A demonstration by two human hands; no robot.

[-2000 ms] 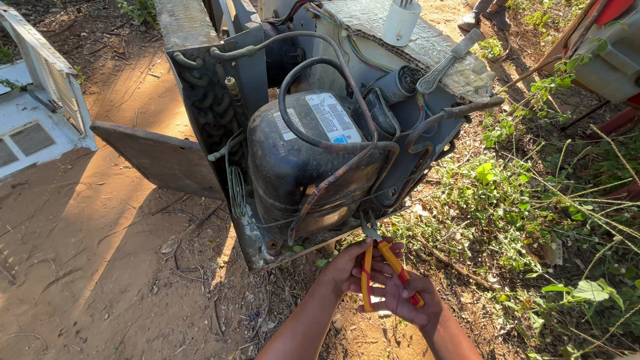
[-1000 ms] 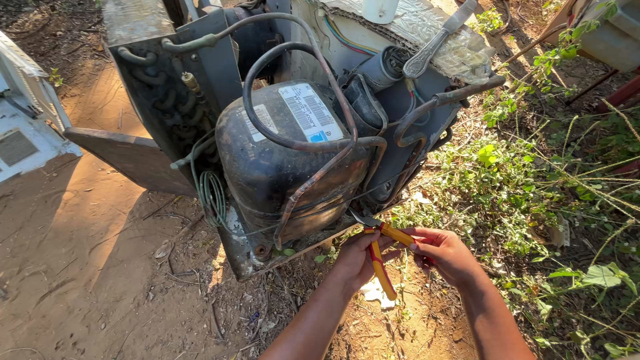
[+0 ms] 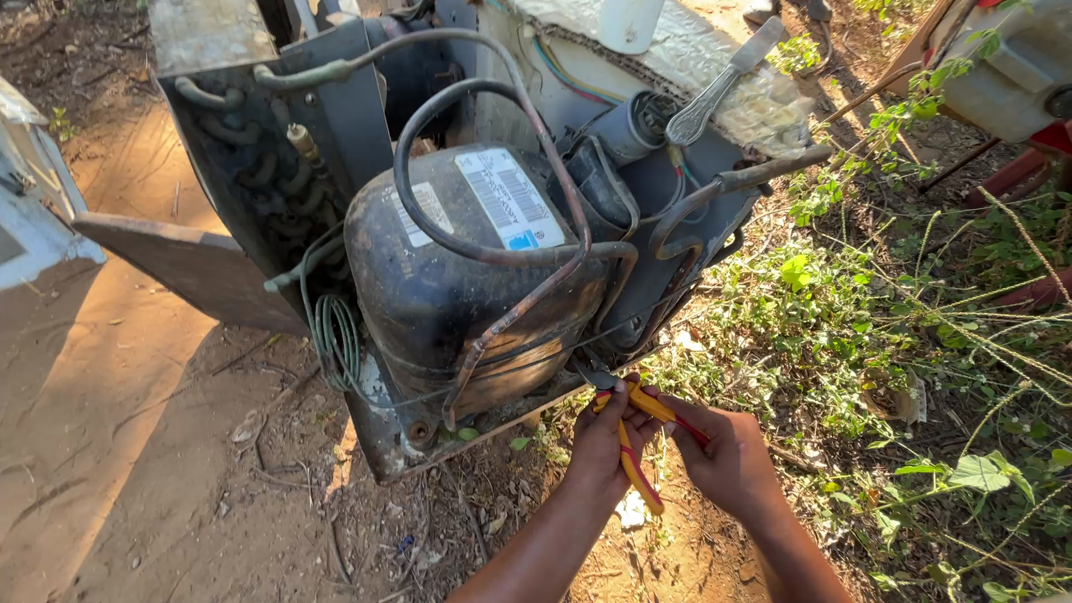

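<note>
Both my hands are on a pair of pliers or cutters with yellow and red handles (image 3: pixel 641 456). My left hand (image 3: pixel 605 435) grips it near the pivot, and my right hand (image 3: pixel 727 452) holds the right handle. The dark jaws point up and left at the base of a black compressor (image 3: pixel 469 276), by the lower edge of the metal base; what lies between them cannot be made out. Bent copper tubes (image 3: pixel 519 322) loop over and in front of the compressor. A coil of thin green-grey tubing (image 3: pixel 335 335) hangs at its left.
Condenser or evaporator coil bends (image 3: pixel 276 176) stand at the left. A cylindrical capacitor (image 3: pixel 628 126), a metal-handled flat tool (image 3: pixel 720 84) and a white container (image 3: pixel 628 25) are at the upper right. A flat board (image 3: pixel 193 268) juts out left. Weeds (image 3: pixel 787 335) grow at the right.
The pliers' handles were spread wider one second ago and my right hand was farther right; it has come in closer to my left hand. The view has shifted somewhat.
</note>
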